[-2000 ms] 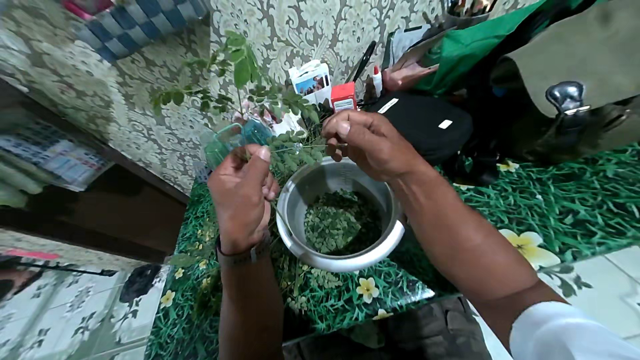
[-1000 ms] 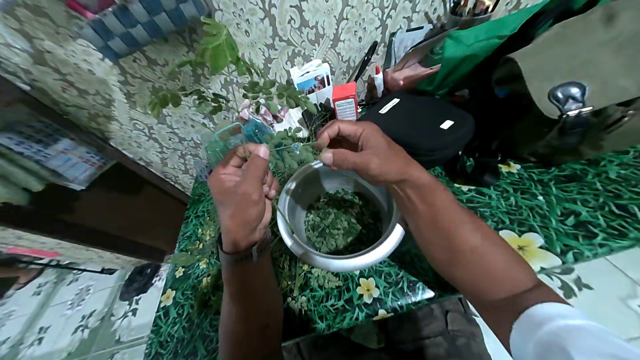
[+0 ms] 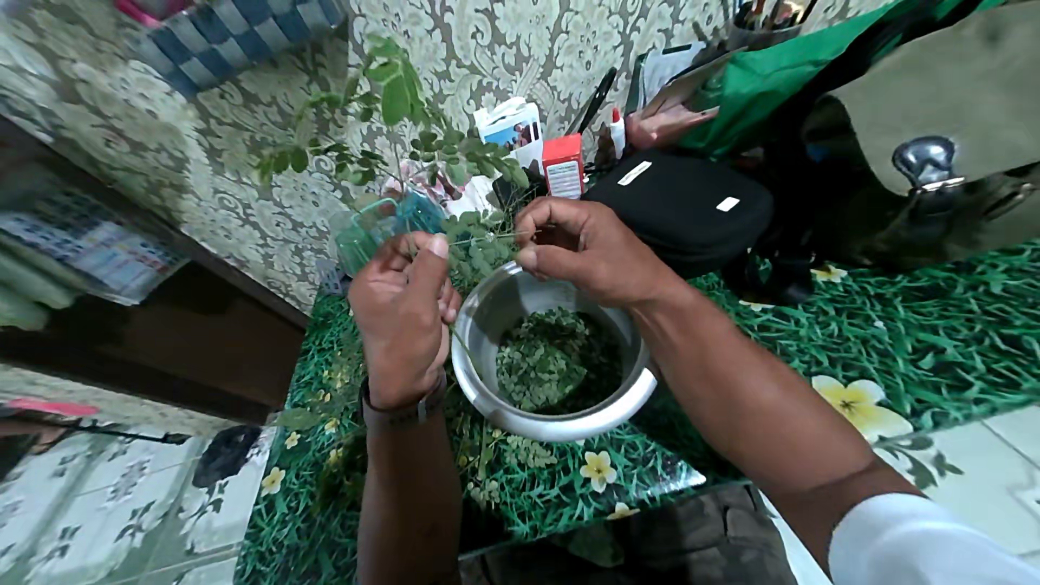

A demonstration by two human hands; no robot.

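My left hand (image 3: pixel 406 305), with a band on its wrist, grips the thin green stem of a leafy sprig (image 3: pixel 398 97) whose small oval leaves spread above and behind it. My right hand (image 3: pixel 589 248) pinches the same sprig's thin stalk between thumb and forefinger, over the far rim of a metal pot (image 3: pixel 561 426). Small green leaves (image 3: pixel 540 357) lie loose inside the pot, below both hands. More leaflets (image 3: pixel 481 248) hang between my two hands. Stems and leaves also lie beside the pot at the left.
The table has a grass-and-flower printed cover (image 3: pixel 934 341). Behind the pot stand a red and white box (image 3: pixel 564 166), a black zip case (image 3: pixel 686 203) and a green plastic container (image 3: pixel 366 231). An olive bag (image 3: pixel 942 97) stands at right. A dark shelf (image 3: pixel 146 333) is at left.
The sprig's leafy top has shifted slightly. Both hands stay near the same place above the pot, with the right fingers slightly changed in pose.
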